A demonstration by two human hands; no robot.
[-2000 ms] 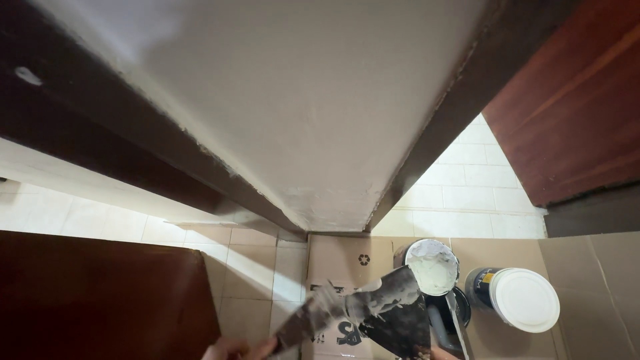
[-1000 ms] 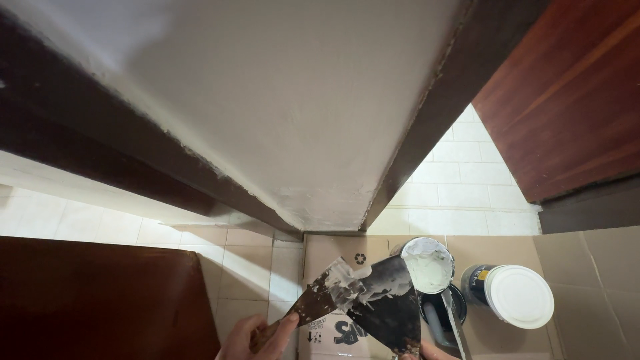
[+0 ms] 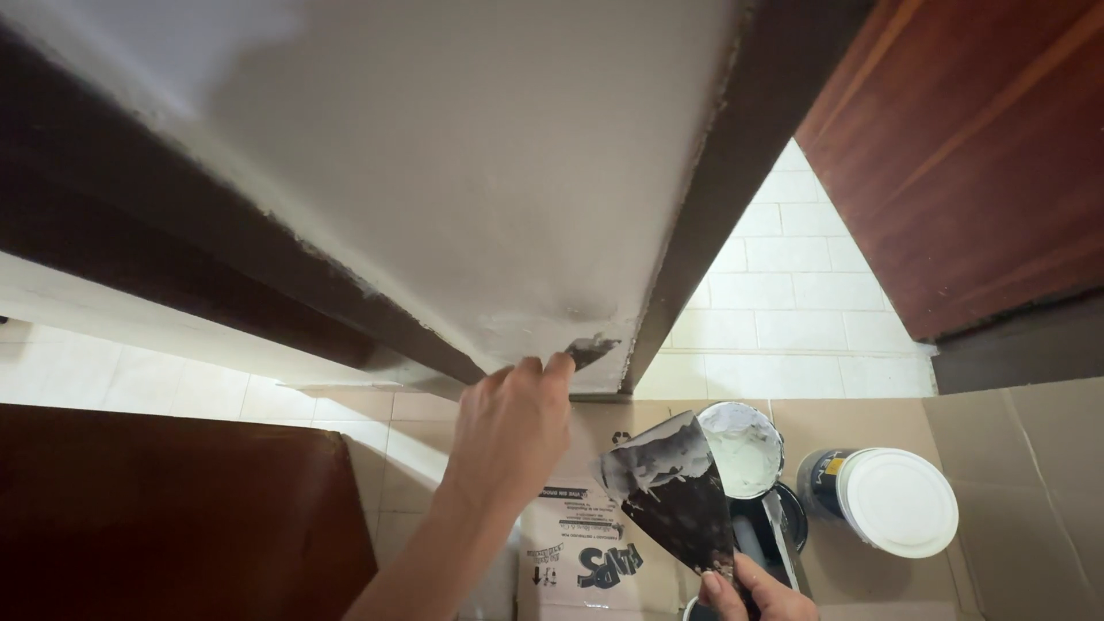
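Note:
My left hand grips a putty knife, its blade against the lower part of the white wall strip between two dark frame edges. Lower right, my right hand holds a wide black putty knife by its handle, with white filler smeared along its blade. Just behind that blade stands an open tub of white filler. Part of a dark container shows below the tub.
Cardboard bearing print covers the floor. A closed tub with a white lid stands on the cardboard at right. A reddish wooden panel is at upper right, and a dark red-brown wooden surface at lower left. Light floor tiles lie beyond the frame.
My left hand has moved from beside the wide putty knife up to the wall strip, taking its knife along. The wide knife stays near the filler tub in my right hand.

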